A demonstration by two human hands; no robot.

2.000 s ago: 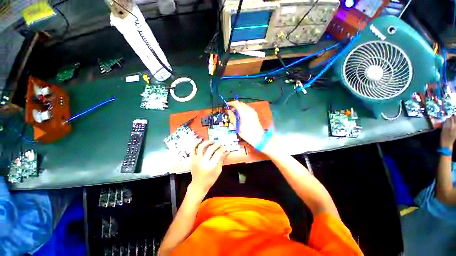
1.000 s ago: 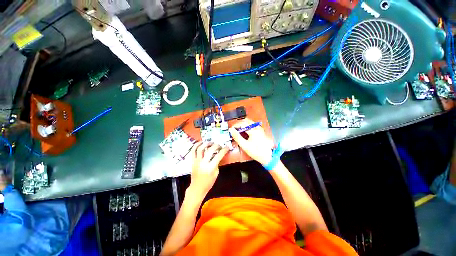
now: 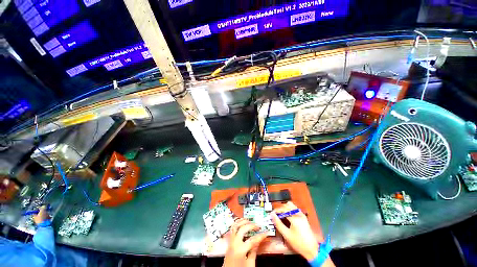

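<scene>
A pale green circuit board [image 3: 257,216] sits on the orange-brown panel [image 3: 305,204] against the dark connector block [image 3: 280,196], with cables entering from behind. My left hand [image 3: 242,241] rests at the board's front left edge, fingers bent; its grip is partly hidden. My right hand [image 3: 295,232], with a blue wrist strap, holds a blue pen [image 3: 288,213] at the board's right side. A second circuit board [image 3: 218,221] lies tilted on the panel's left part, beside my left hand.
Left are a black remote control [image 3: 177,221], a cream ring [image 3: 227,169] and an orange-brown stand [image 3: 118,180]. Right are a teal fan [image 3: 430,151] and another board [image 3: 398,208]. An oscilloscope [image 3: 308,116] stands behind. Display screens [image 3: 261,21] hang above. A neighbour's sleeve [image 3: 39,250] is at far left.
The view has tilted up, bringing the overhead screens in. My right hand has drawn back from the connector block since the earliest frame, keeping the blue pen. My left hand stays at the board.
</scene>
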